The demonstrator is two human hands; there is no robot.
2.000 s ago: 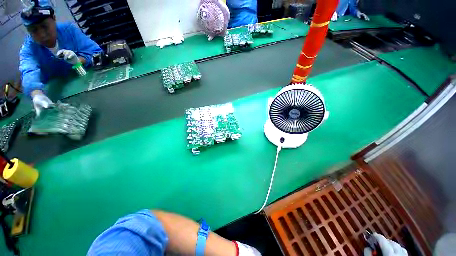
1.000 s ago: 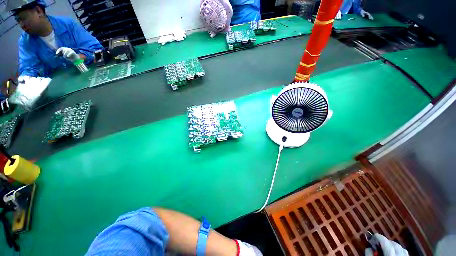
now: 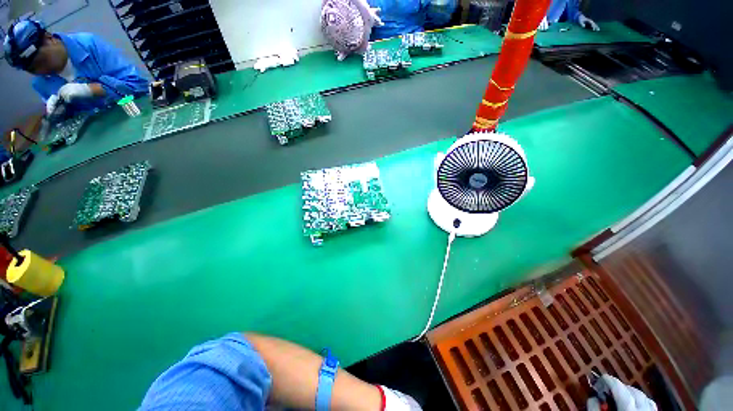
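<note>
My right hand (image 3: 624, 396), in a white glove, is at the lower right edge over the orange-brown slotted tray (image 3: 514, 351). It is closed on a small hand tool (image 3: 596, 385) with a metal tip and a dark, reddish handle, mostly hidden by the glove; it looks like side cutters. My left hand (image 3: 398, 400) is cut off by the bottom edge; only the white glove with its red cuff shows, and its fingers are out of view. A blue band (image 3: 327, 380) is on my left wrist. A green circuit board (image 3: 344, 201) lies on the green bench.
A white desk fan (image 3: 482, 178) with a white cable stands right of the board. Behind runs the grey conveyor (image 3: 217, 164) with several boards. An orange-red wrapped post (image 3: 506, 68) rises behind the fan. A clear shield is at right. A yellow roll (image 3: 34, 273) is at left. People in blue are opposite.
The person opposite at left moved a board onto the conveyor, let go, and now bends over another board with both hands. My hands stay almost where they were.
</note>
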